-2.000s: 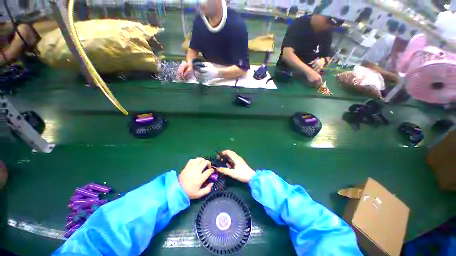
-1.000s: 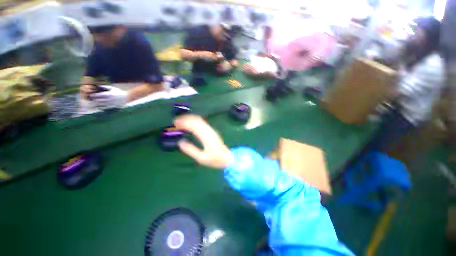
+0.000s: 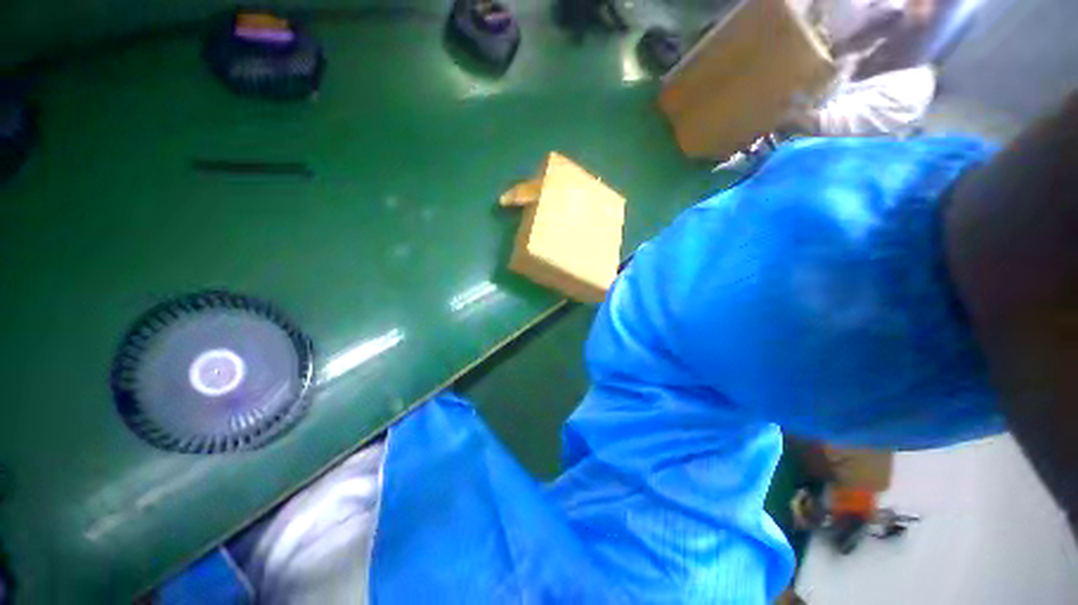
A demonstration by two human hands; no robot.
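The large black fan grille (image 3: 216,371) with a pale centre lies flat on the green bench at the left. A thin dark stick, perhaps tweezers (image 3: 252,168), lies beyond it. A black housing with a purple cell and an orange patch (image 3: 266,57) stands at the upper left. My right arm, in a blue sleeve, is raised at the right. My right hand (image 3: 1034,296) seems to be the dark, blurred shape beyond the cuff, very close to the camera and cut off by the edge; its fingers cannot be made out. My left hand is out of view.
A small brown carton (image 3: 573,227) stands near the bench edge. A larger carton (image 3: 748,80) is beyond it, beside a person's pale sleeve (image 3: 881,103). Another black housing (image 3: 482,36) is at the top. The bench's front edge runs diagonally below the grille.
The view has swung right and down. My right hand has moved from over the housings up close to the camera. The dark stick now shows on the bench.
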